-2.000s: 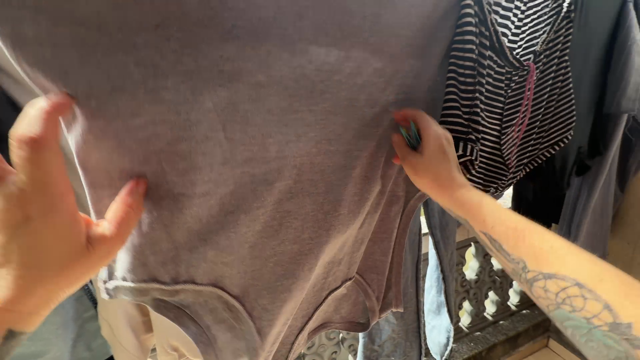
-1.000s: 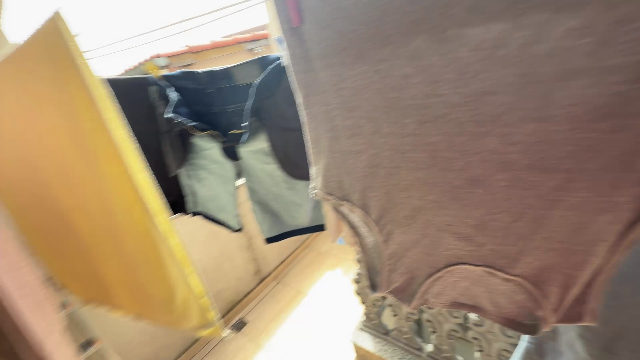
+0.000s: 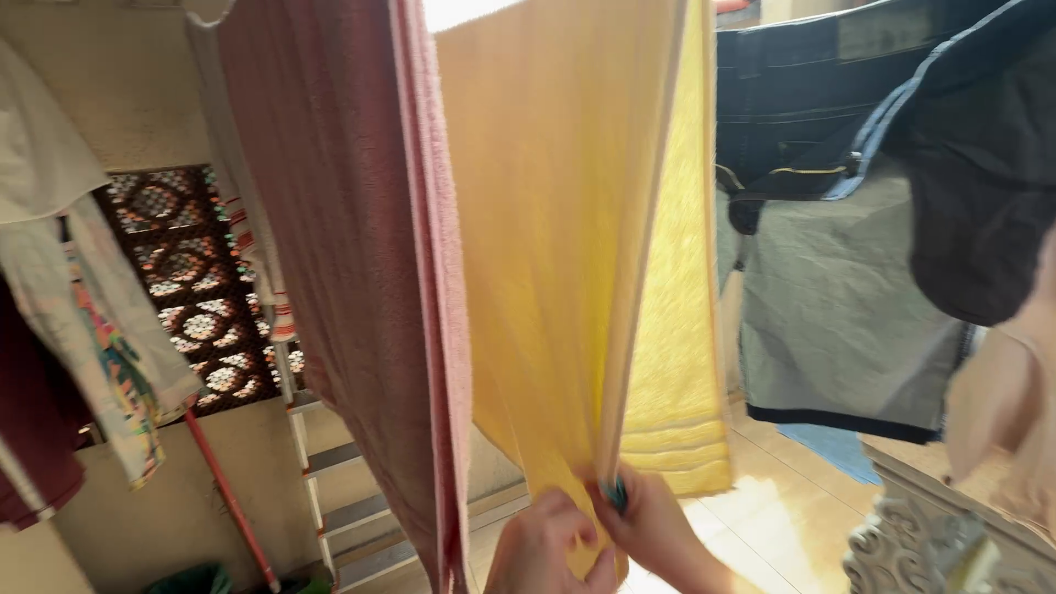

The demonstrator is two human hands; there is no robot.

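Note:
Before me a yellow towel (image 3: 544, 247) hangs down in folds, its lower part gathered between my hands. My left hand (image 3: 544, 540), at the bottom centre, has its fingers curled on the towel's lower end. Just right of it, my right hand (image 3: 648, 516) pinches the towel's edge, with a small teal object (image 3: 615, 495), perhaps a clothespin, against its fingers. A pink towel (image 3: 355, 247) hangs close on the left. To the right hang inside-out denim shorts (image 3: 841, 305) with pale pocket linings.
A metal stepladder (image 3: 355, 487) stands behind the pink towel. A red pole (image 3: 231, 495) leans by the wall near a green bin (image 3: 194, 580). Light garments (image 3: 91, 272) hang at the far left, before a patterned lattice (image 3: 194, 280). An ornate balustrade (image 3: 916, 536) is at lower right.
The view has swung far left, from the brownish shirt to the towels. My hands, earlier apart at that shirt, are now close together on the yellow towel.

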